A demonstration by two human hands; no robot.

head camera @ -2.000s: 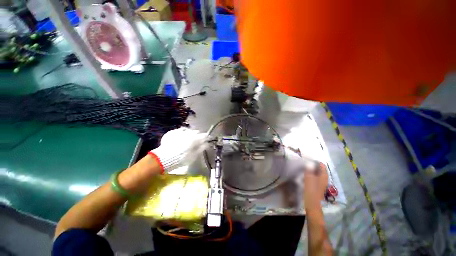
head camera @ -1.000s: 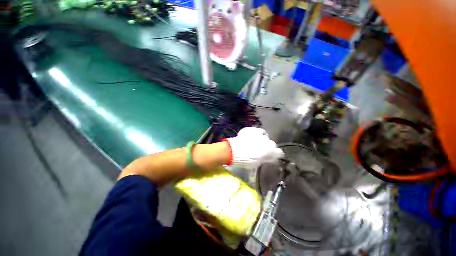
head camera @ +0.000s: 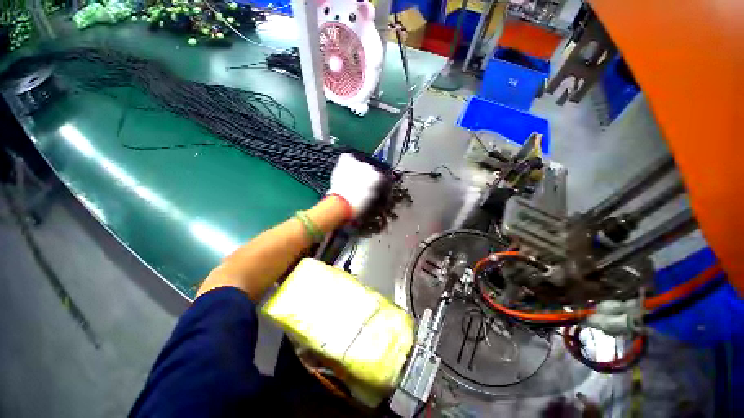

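Note:
My left hand (head camera: 357, 186), in a white knit glove with a red cuff, is at the dark ends of the black cable bundle (head camera: 245, 131) on the green bench. Its fingers are blurred and partly hidden, so I cannot tell if they grip a cable. The round plate (head camera: 510, 359) with its dark circular outline lies on the grey machine table. A silver clamp mechanism (head camera: 457, 282) and a silver cylinder (head camera: 418, 377) reach over its left side. My right hand is not discernible in the picture.
A yellow wrapped block (head camera: 343, 322) sits below my left forearm. A metal machine head (head camera: 563, 237) with orange hoses stands over the plate's right part. The orange cover (head camera: 685, 90) fills the upper right. A pig-faced fan (head camera: 343, 57) and blue bins (head camera: 506, 122) are behind.
My left hand has moved from the plate's left edge up to the cable ends. My right hand has left the view. The view has turned left, and the machine head now stands over the plate.

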